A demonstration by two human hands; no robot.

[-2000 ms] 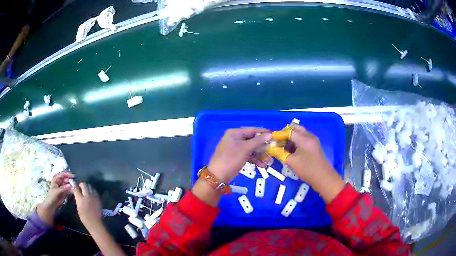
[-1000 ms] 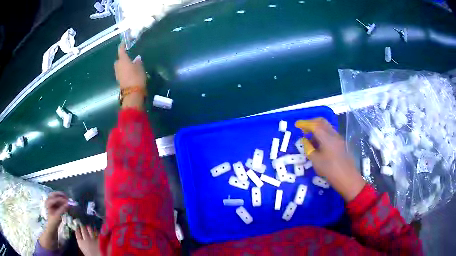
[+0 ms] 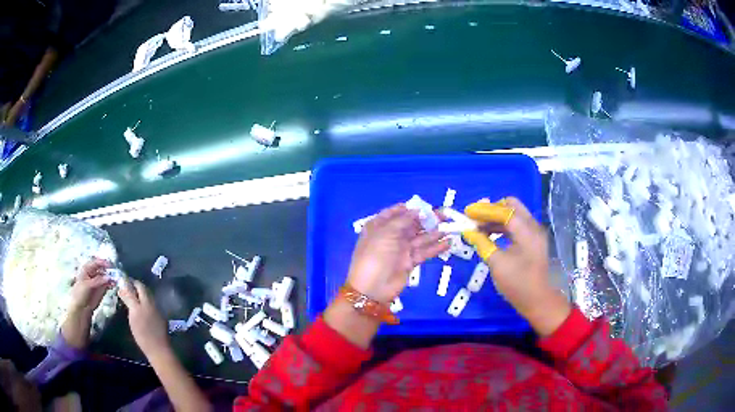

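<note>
My left hand, with an orange band at the wrist, holds a white part in its fingertips over the blue tray. My right hand, with yellow sleeves on thumb and finger, holds a small white plate between them. The two hands are close together and the parts meet or nearly meet; fingers hide the contact. Loose white plates with two dark dots lie in the tray below, partly covered by my hands.
A pile of white stemmed parts lies left of the tray. A clear bag of white pieces is at right. Stemmed parts lie on the green belt. At far left, a person's hands work beside a bag.
My left hand has come back from the far side of the belt to over the tray, now with a white part. My right hand has closed on a plate. Parts on the belt have shifted in view.
</note>
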